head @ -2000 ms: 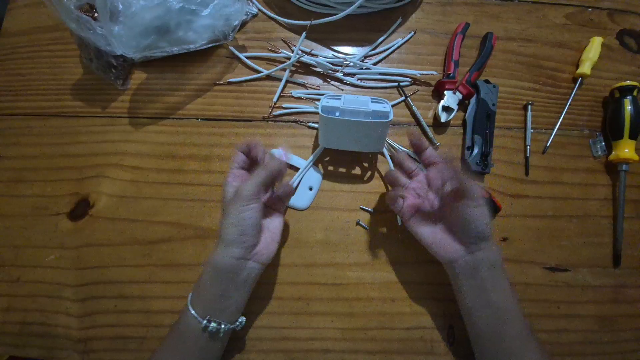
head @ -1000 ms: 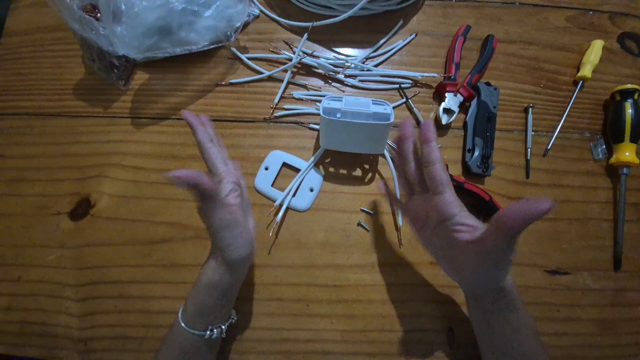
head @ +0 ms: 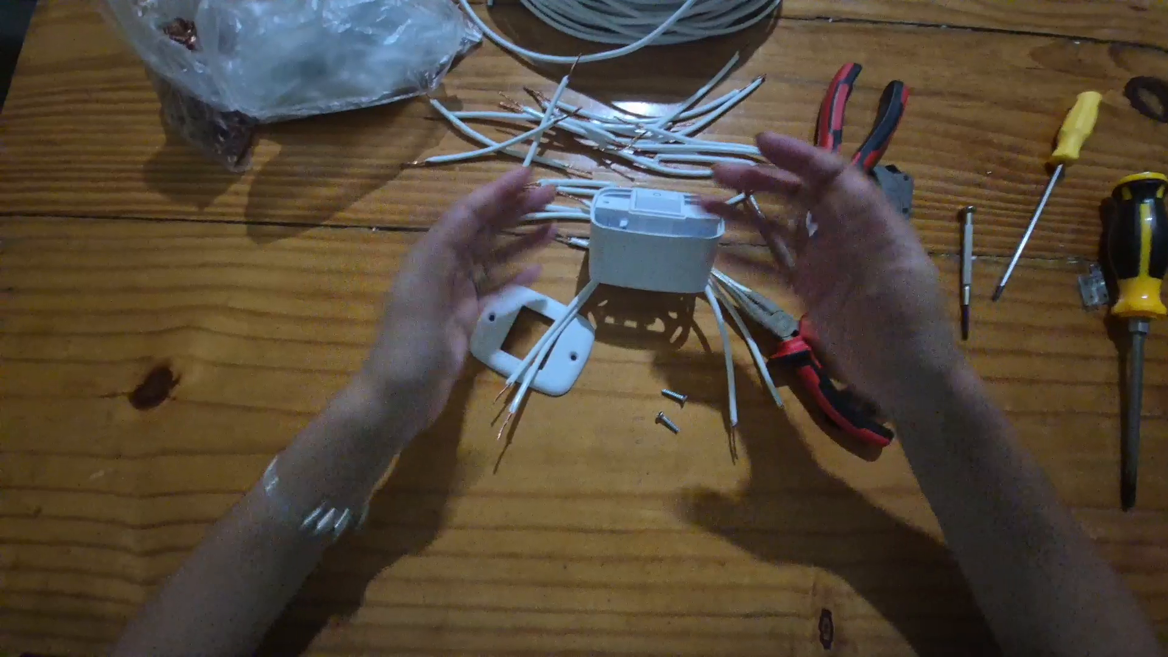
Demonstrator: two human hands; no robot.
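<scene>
A white plastic electrical box [head: 653, 258] stands on the wooden table, with white insulated wires [head: 730, 365] coming from beneath both its sides. To its left is my left hand [head: 447, 283], fingers apart and holding nothing, above a white cover plate [head: 570, 355] with a rectangular opening. Stripped wire ends cross that plate. On the box's right my right hand [head: 839, 255] is raised and empty, its fingers blurred; it partly covers red-and-black pliers [head: 835, 397] and a dark folded tool [head: 896, 190]. Two small screws [head: 671, 422] lie in front of the box.
Cut wire pieces [head: 639, 146] are heaped behind the box, below a coil of cable [head: 657, 23]. A plastic bag [head: 319, 64] lies at the back left. On the right are red-handled cutters [head: 832, 109], a small screwdriver [head: 966, 265], a yellow one [head: 1077, 128] and a large yellow-and-black one [head: 1139, 246].
Two seconds ago my left hand was over the cover plate, which now shows more. Both hands have since spread apart and now flank the box, higher up in the view.
</scene>
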